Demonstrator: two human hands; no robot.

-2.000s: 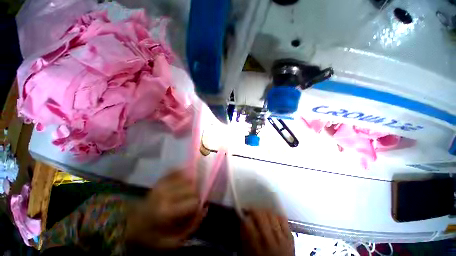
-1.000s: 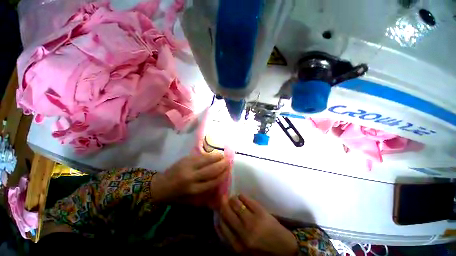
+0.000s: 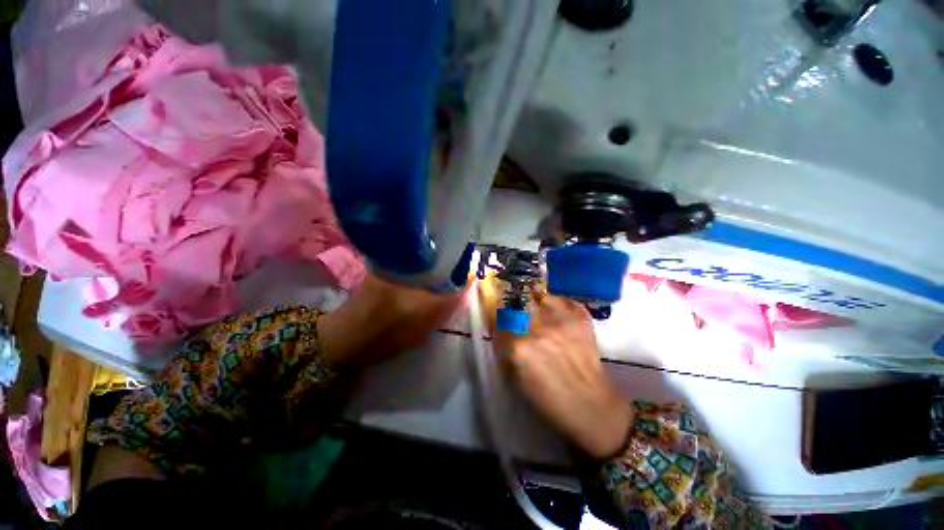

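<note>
The white elastic (image 3: 489, 393) runs from the lap up to the needle area of the white sewing machine (image 3: 476, 271). A small part of a pink fabric piece (image 3: 451, 311) shows beside it, by my left fingertips. My left hand (image 3: 388, 319) lies left of the needle, its fingertips at the pink piece and partly hidden under the machine head. My right hand (image 3: 559, 364) is right of the elastic, fingers up at the presser foot, partly behind the small blue tension knob (image 3: 513, 321). Whether its fingertips grip the elastic cannot be made out.
A large pile of pink pieces (image 3: 166, 176) lies left of the needle. The blue and clear cover (image 3: 383, 135) hangs over the needle. More pink pieces (image 3: 725, 316) lie under the machine arm. A black smartphone (image 3: 869, 424) lies at the table's right edge.
Both hands have moved up from the table's front edge to the needle. The pink piece is now mostly hidden, and the white elastic shows as a long curve. The view has shifted.
</note>
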